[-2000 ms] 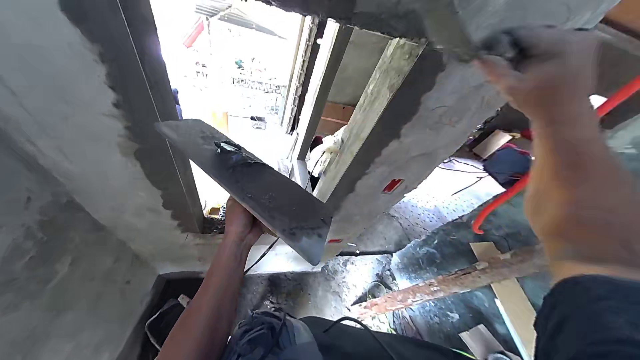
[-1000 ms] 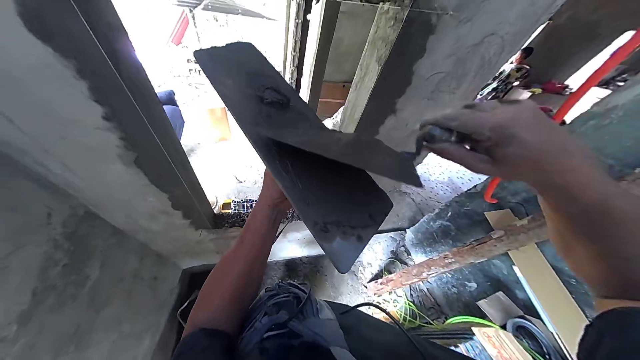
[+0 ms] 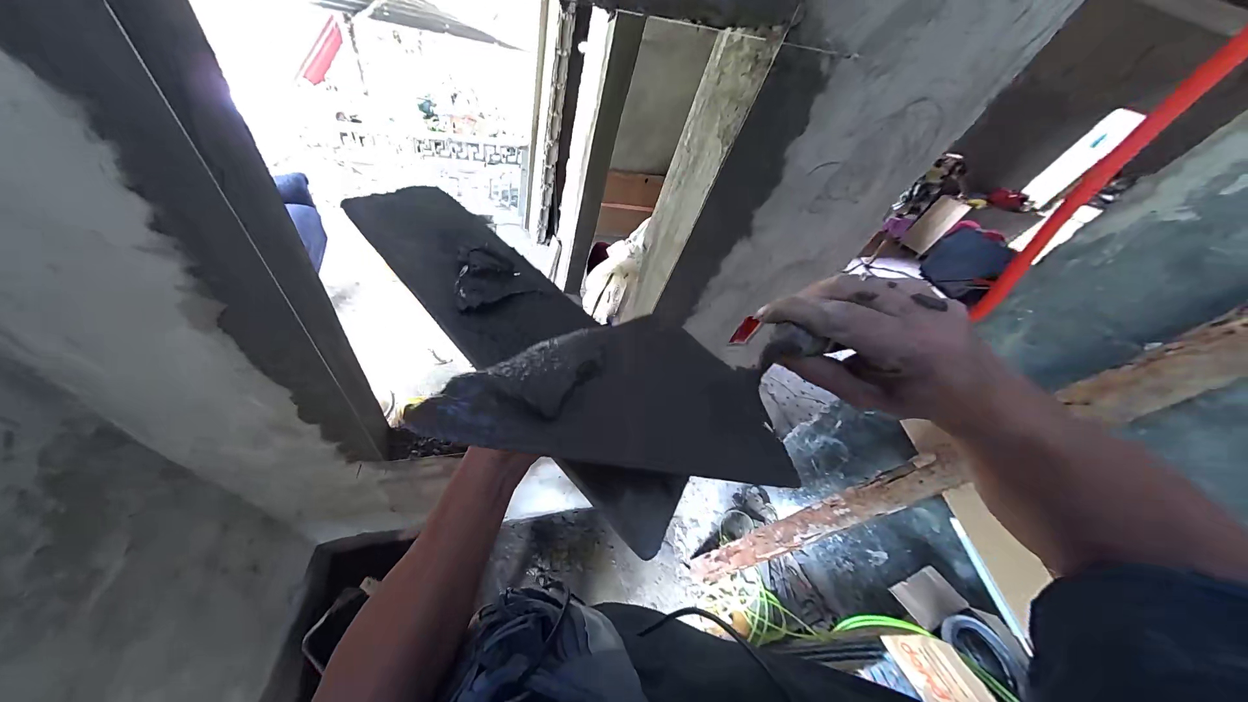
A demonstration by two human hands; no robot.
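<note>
My right hand (image 3: 868,341) grips the handle of a pointed trowel (image 3: 663,400), whose broad dark blade lies across the view with wet mortar (image 3: 546,375) on its left part. Beneath the blade, crossing it at an angle, is a long flat plasterer's hawk board (image 3: 429,244) with a small lump of mortar (image 3: 487,278) near its upper end. My left hand (image 3: 499,466) is under the board, mostly hidden by the trowel blade, with its forearm coming up from below. Whether blade and board touch cannot be told.
A window opening with a freshly plastered edge (image 3: 263,244) and a taut string is at left. A wooden post (image 3: 707,146) stands behind the board. An orange-red pipe (image 3: 1121,175) runs at upper right. Below it lie a rough timber beam (image 3: 829,522), green cable (image 3: 882,622) and cardboard (image 3: 936,668).
My right hand has come down from the wall at upper right with the trowel, whose blade now lies across the board with mortar on it. The board has changed its tilt.
</note>
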